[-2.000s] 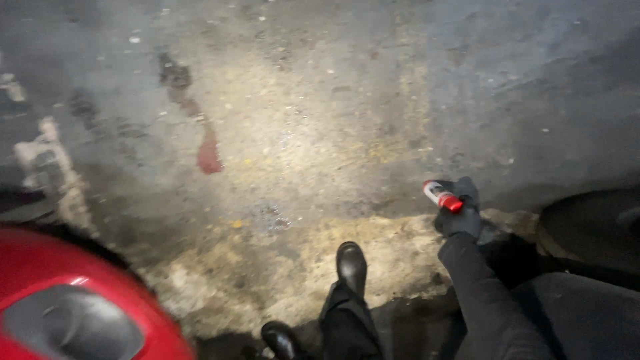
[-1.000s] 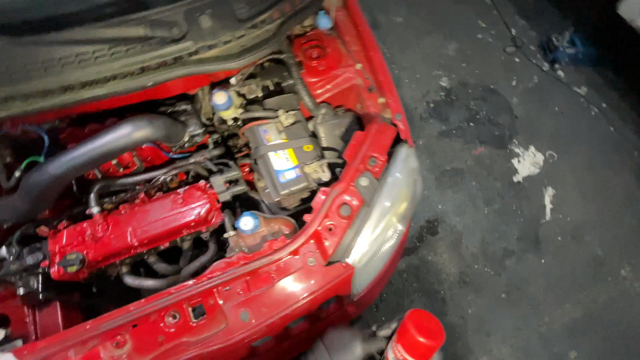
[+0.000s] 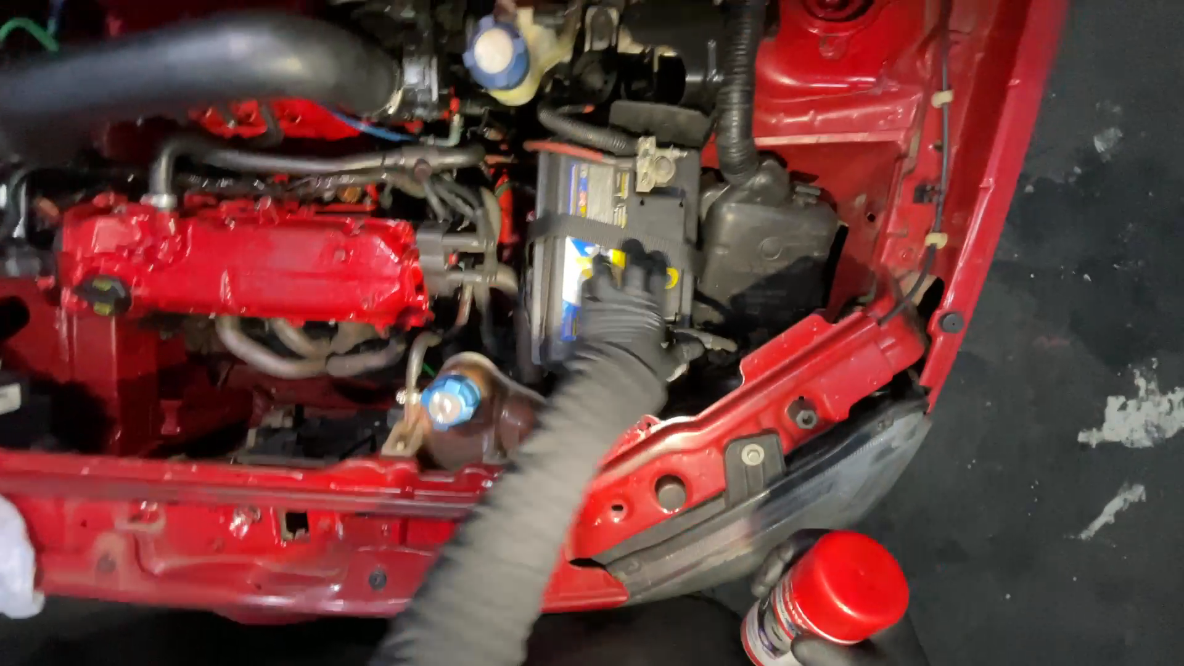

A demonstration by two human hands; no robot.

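Observation:
My left hand (image 3: 629, 305), in a black glove, reaches over the front of a red car and lies on the top of the car battery (image 3: 592, 199), its fingers a little spread by the black strap. Low on the right, my right hand (image 3: 786, 564), also gloved in black, grips an aerosol can (image 3: 777, 624) with a red cap, close to the headlight (image 3: 795, 518). Left of the battery is the red engine valve cover (image 3: 268, 264) with a black oil filler cap (image 3: 104, 294).
A blue-capped reservoir (image 3: 450, 400) stands near the front crossmember (image 3: 231, 481); another blue cap (image 3: 497, 54) is further back. A thick black hose (image 3: 203, 60) crosses the upper left. White cloth-like material (image 3: 14, 560) shows at the left edge. Dark floor (image 3: 1064, 462) lies to the right.
My left hand has come into view onto the battery. The can was held over the floor, then seen at the front of the car, where it still is. The view has swung to the engine bay.

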